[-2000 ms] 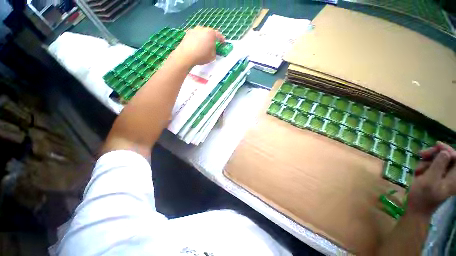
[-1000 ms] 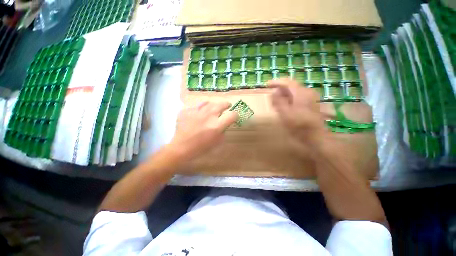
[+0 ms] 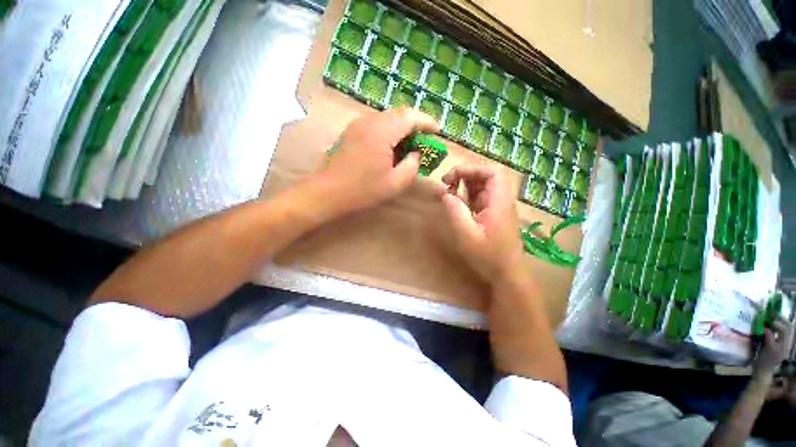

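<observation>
My left hand (image 3: pixel 375 157) holds a small green square part (image 3: pixel 428 154) between thumb and fingers, above the brown cardboard work sheet (image 3: pixel 375 240). My right hand (image 3: pixel 480 209) is just right of the part, its thumb and fingertips pinched together. A small pale tip shows at its fingertips; I cannot tell what it is. Rows of green square parts (image 3: pixel 463 92) lie in a tight grid along the far edge of the sheet. Green peel strips (image 3: pixel 550 244) lie in a loose heap right of my right hand.
Layered stacks of green parts and paper stand at the left (image 3: pixel 131 96) and right (image 3: pixel 676 236). Brown cardboard sheets (image 3: pixel 585 52) are piled behind the rows. Bubble wrap (image 3: pixel 249 70) lies under the work sheet. Another person's hand (image 3: pixel 771 345) shows at the far right.
The view has swung to the right. My left hand has picked the square part up off the cardboard. My right hand has come in close beside it.
</observation>
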